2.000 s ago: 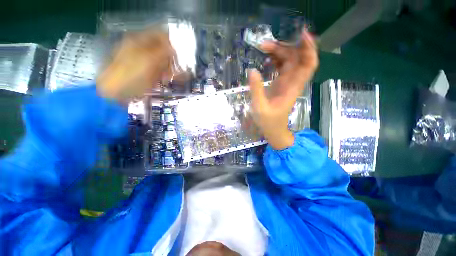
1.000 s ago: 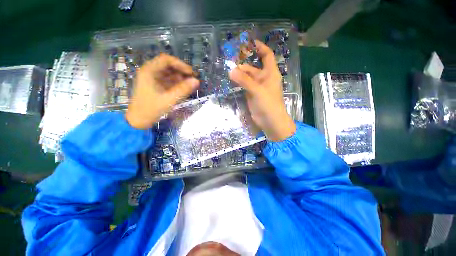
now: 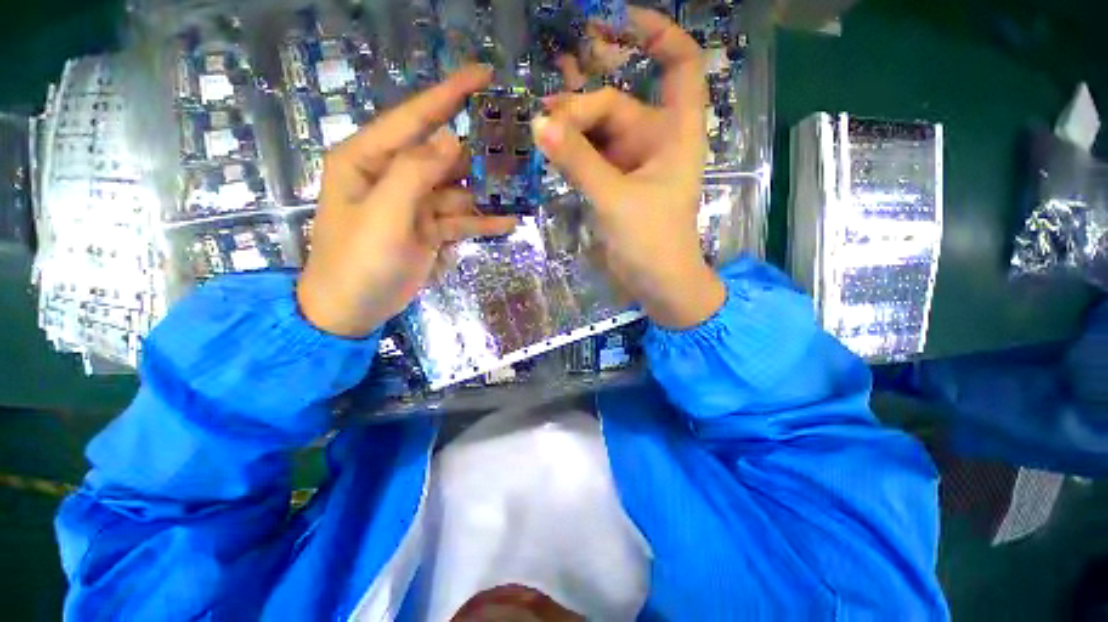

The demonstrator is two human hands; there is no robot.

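A small dark circuit board [image 3: 506, 140] with brownish squares is upright between my two hands, over the tray. My left hand [image 3: 379, 207] holds it at its left side, fingers near its top and bottom ends. My right hand [image 3: 642, 152] has thumb and index fingertips close together at the board's right edge; whether they grip it or a tiny piece is not clear. Blue pieces [image 3: 604, 17] show by its upper fingers. Below, a shiny sticker sheet [image 3: 486, 318] with a dotted pale edge lies slanted on the clear blister tray [image 3: 768, 109], partly hidden by my hands.
Boards [image 3: 219, 88] sit in the tray pockets. A fanned whitish sheet stack [image 3: 91, 231] is at left, a neat silver-grey stack [image 3: 881, 231] at right. A clear bag with shiny contents [image 3: 1057, 237] lies far right. Another person's blue sleeve [image 3: 1021, 407] is at lower right.
Both hands have come together over the tray, and the board now shows clearly between them. The bench view has shifted, with the tray's upper edge now cut off. The blurred hand motion has eased.
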